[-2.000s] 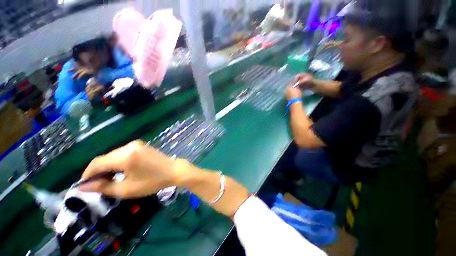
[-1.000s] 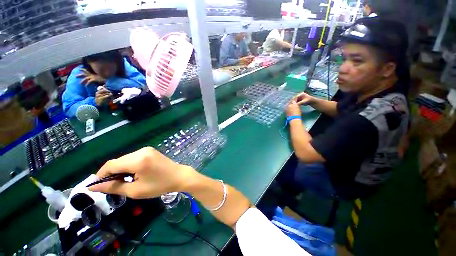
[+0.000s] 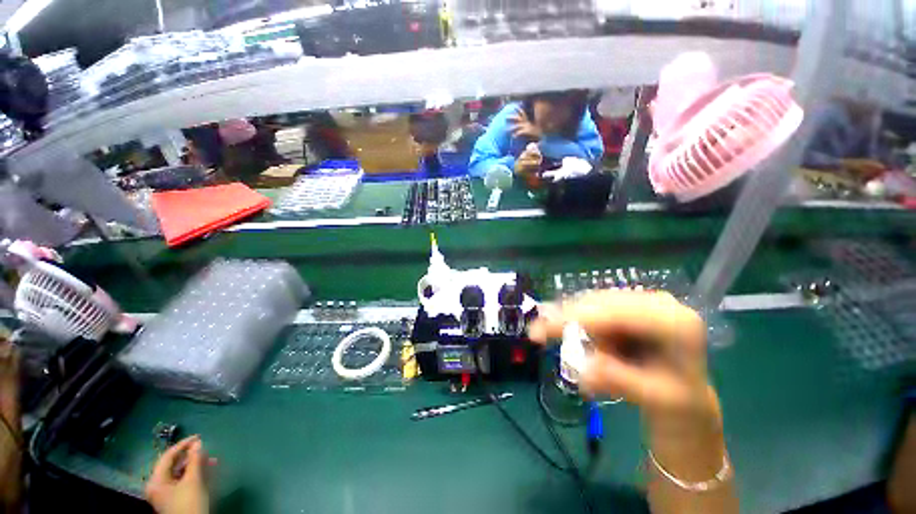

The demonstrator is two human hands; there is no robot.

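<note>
My right hand (image 3: 648,351) is raised at centre right, blurred, its fingertips beside the black box and over the jar; no tool can be made out in it. My left hand (image 3: 184,480) is low at the left, fingers curled; a small dark item (image 3: 169,434) is at its fingertips, held or not I cannot tell. The black box (image 3: 494,361) stands at centre with two black ovals, a white wipe (image 3: 452,284) and a small display (image 3: 456,358). The glass jar (image 3: 573,359) is partly hidden by my right hand. A thin dark tool (image 3: 460,406) lies before the box.
A tape roll (image 3: 362,353) lies on clear trays (image 3: 301,363) left of the box. A grey bubble-textured package (image 3: 216,326) and a white-pink fan (image 3: 62,304) stand further left. Black cables and a blue plug (image 3: 595,426) lie right. A pink fan (image 3: 725,131) hangs above; a person in blue (image 3: 494,141) sits opposite.
The view has swung left, so the neighbour at the right is out of sight and my left hand shows. The dark tool seen in my right hand earlier can no longer be made out.
</note>
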